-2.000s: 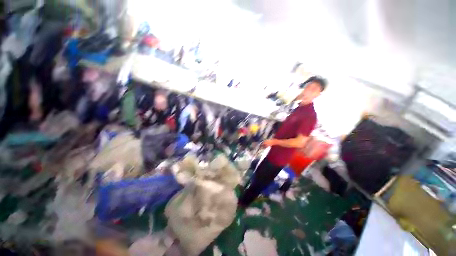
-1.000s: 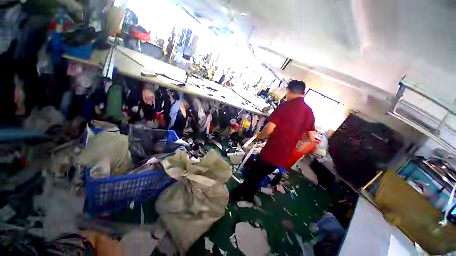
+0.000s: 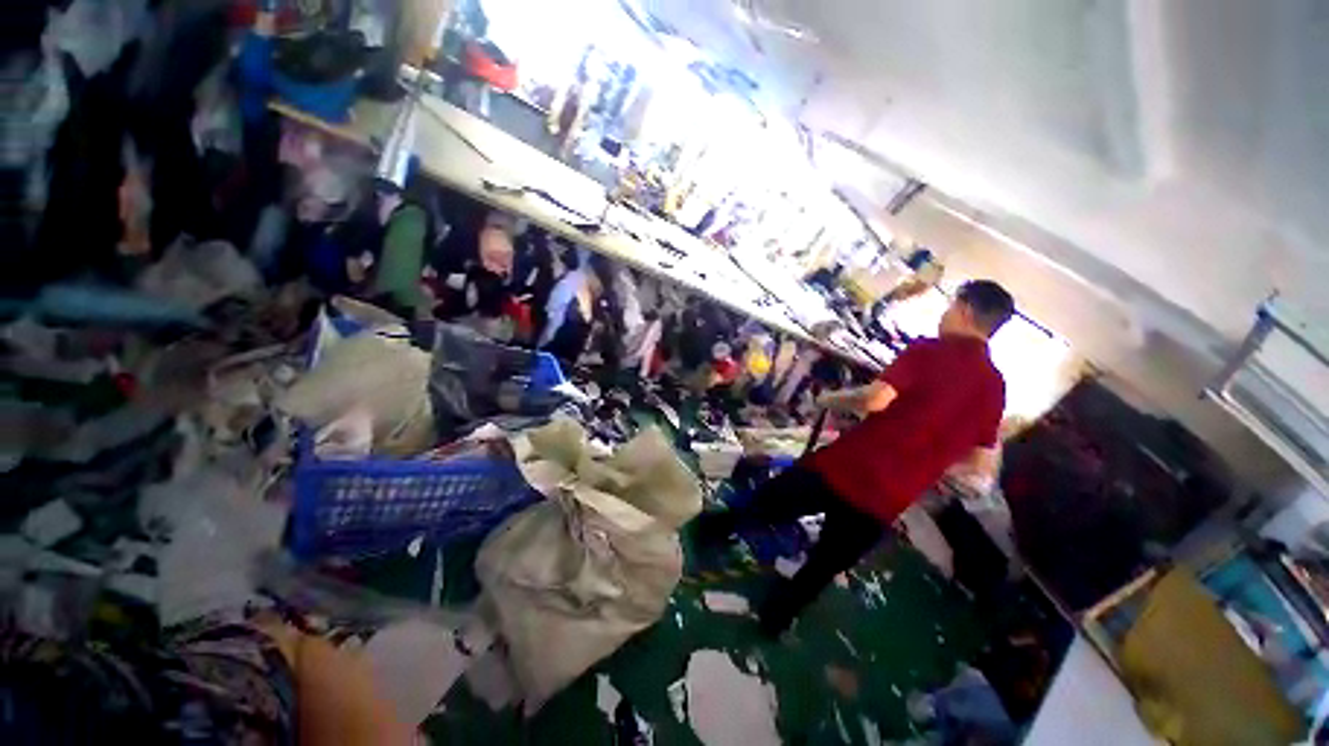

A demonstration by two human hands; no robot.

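Neither my left hand nor my right hand can be made out. A blurred piece of bare skin (image 3: 343, 692) beside dark patterned cloth (image 3: 131, 685) is cut off by the bottom left edge; I cannot tell whose it is. Nearest ahead, a bulging beige cloth sack (image 3: 583, 583) with a gathered top stands on the green floor. A blue plastic crate (image 3: 408, 503) holding pale cloth is just left of it, and another beige sack (image 3: 365, 386) is behind the crate.
A person in a dark red top (image 3: 926, 423) stands beyond the sack, by a long pale table (image 3: 539, 204). Pale scraps (image 3: 729, 700) litter the floor. A large dark bundle (image 3: 1108, 488) and a mustard-coloured panel (image 3: 1202, 663) are at right. A white board edge (image 3: 1086, 700) is at bottom right.
The person has turned and stands with legs apart, an arm towards the long table. The red object beside them no longer shows clearly. The view has shifted, so the scene sits further right than one second ago.
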